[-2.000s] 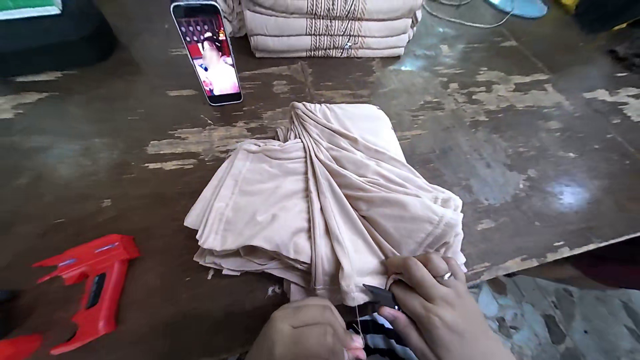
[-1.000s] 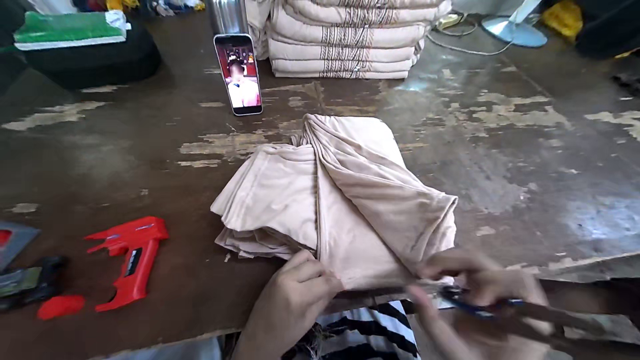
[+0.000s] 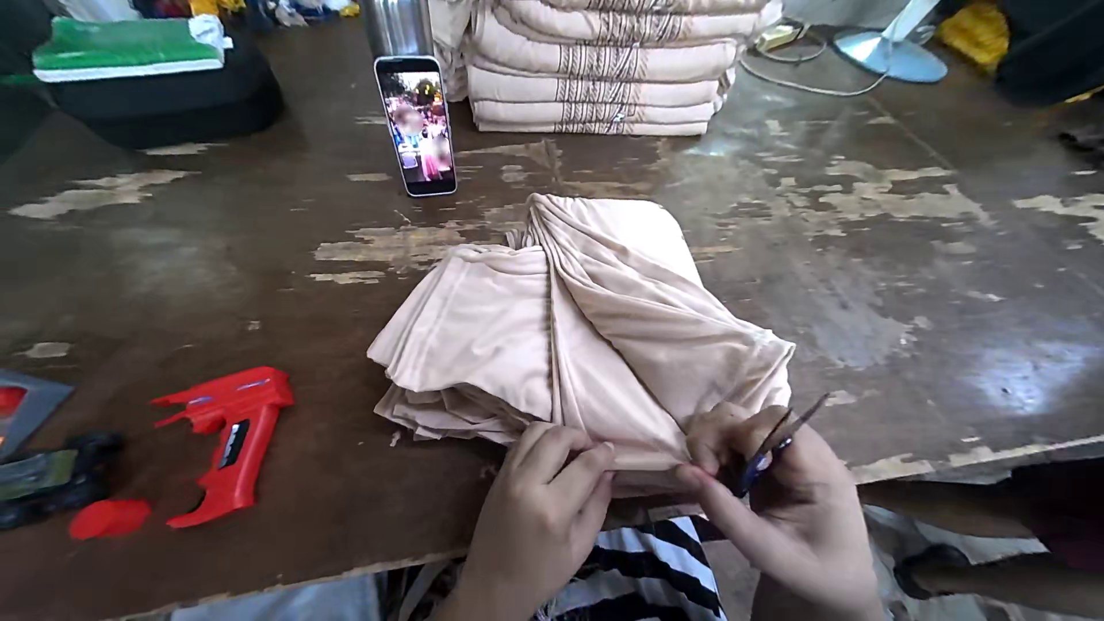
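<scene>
A pile of beige fabric pieces [image 3: 483,328] lies at the table's front edge, its upper layers twisted into folds. My left hand [image 3: 552,500] pinches the near hem of the top piece between thumb and fingers. To its right, my right hand [image 3: 776,492] pinches the same hem with thumb and forefinger. Small scissors [image 3: 763,457] with dark handles rest in the right hand's fingers, their blades pointing up and away from the cloth edge. Whether a thread is between the fingertips cannot be told.
A phone [image 3: 418,129] leans on a metal tumbler [image 3: 398,30]. Behind stands a stack of folded beige fabric [image 3: 595,78]. At left are a red toy gun [image 3: 237,444], a toy car [image 3: 56,474] and a black case [image 3: 164,103]. A lamp base [image 3: 893,56] stands back right. Another person's legs [image 3: 966,526] show at right.
Two seconds ago the scissor blades were at a thread by the hem. My right hand, blurred to the right one second ago, now grips the hem. The view has shifted.
</scene>
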